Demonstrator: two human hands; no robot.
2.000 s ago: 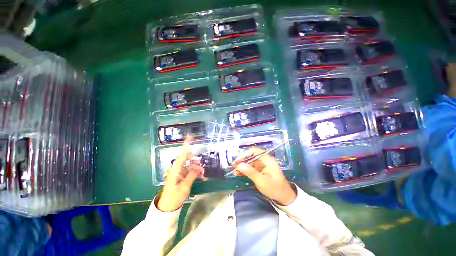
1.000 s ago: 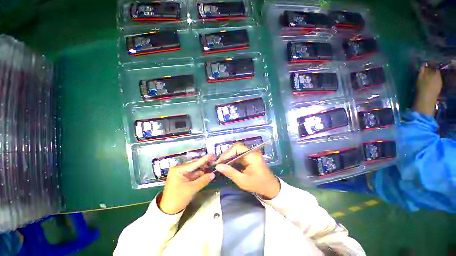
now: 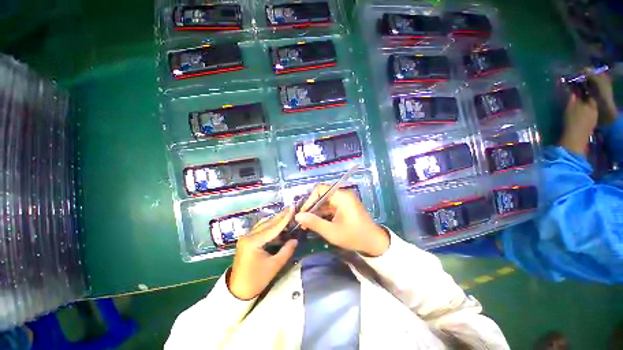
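My right hand holds a thin pale stick, likely tweezers, pointing up and right. My left hand is beside it, with its fingertips close to the tool's lower end. Something small and dark shows between the hands, too blurred to name. Below and in front of the hands, a clear blister tray holds black phone bodies with red edges. One phone body lies in the near left pocket, partly behind my left hand. Another in the near right pocket is mostly hidden by my right hand.
A second clear tray of phone bodies lies to the right. Tall stacked trays stand at the left edge. A person in blue sleeves works at the right, holding a dark object. A blue stool shows at the lower left.
The view has shifted, so the trays sit further left than at first. My hands have come together, and the tool now points more steeply upward. The neighbour's hands have come further into view.
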